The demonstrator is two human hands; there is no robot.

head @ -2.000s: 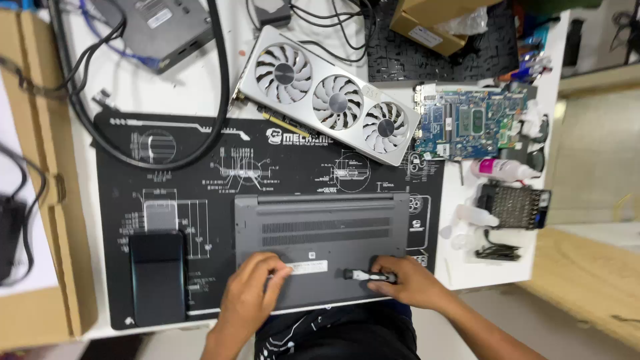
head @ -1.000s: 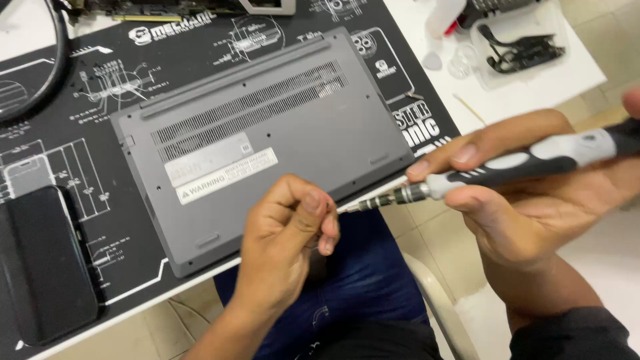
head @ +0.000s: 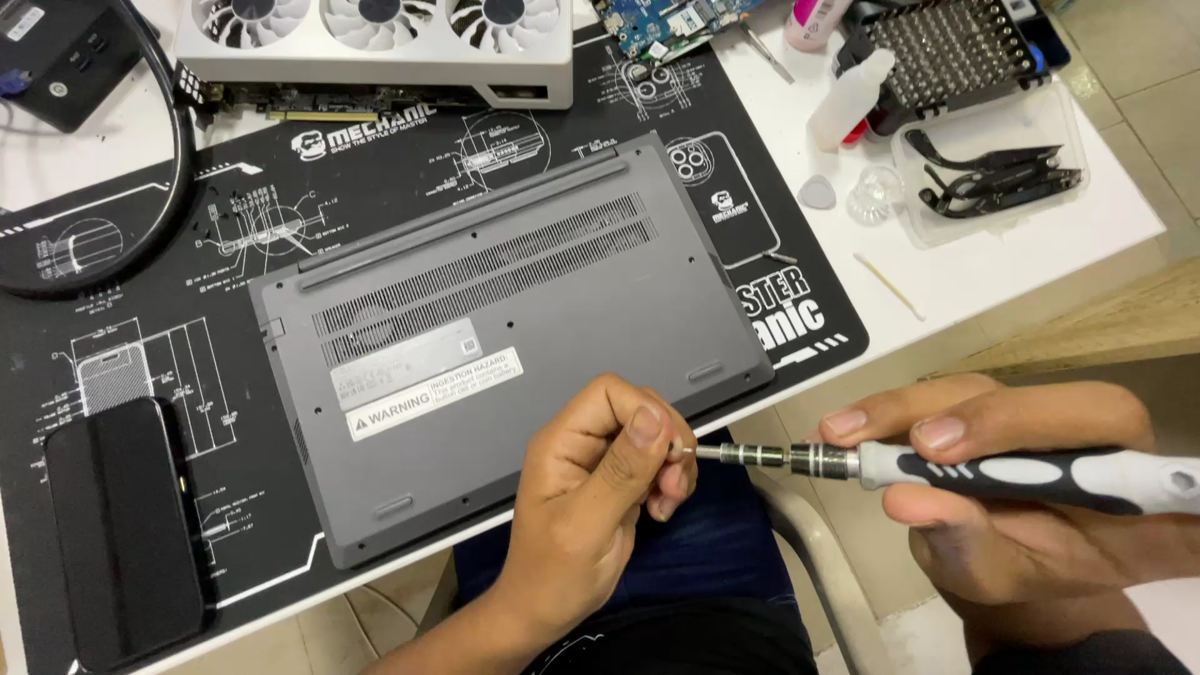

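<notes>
A grey laptop [head: 581, 328] lies bottom side up on a black work mat [head: 253, 366], its vents and warning sticker showing. In front of its near edge, my left hand [head: 600, 487] pinches something tiny between thumb and index finger, perhaps a screw, mostly hidden. The tip of a precision screwdriver [head: 1012, 473] meets those fingertips. My right hand [head: 1031, 506] holds the screwdriver level by its white and black handle, to the right of my left hand. Small dark screws [head: 202, 220] seem to lie on the mat beyond the laptop's left corner.
A black phone [head: 127, 534] lies left on the mat. Behind are a white graphics card [head: 375, 70], a thick black cable [head: 178, 159] and a blue circuit board [head: 666, 23]. At right are a bit set [head: 956, 56], a clear tray [head: 994, 202] and a cotton swab [head: 889, 286].
The screwdriver, low over the laptop two seconds ago, is now raised off its near edge, its tip at my left fingertips. The view has moved closer.
</notes>
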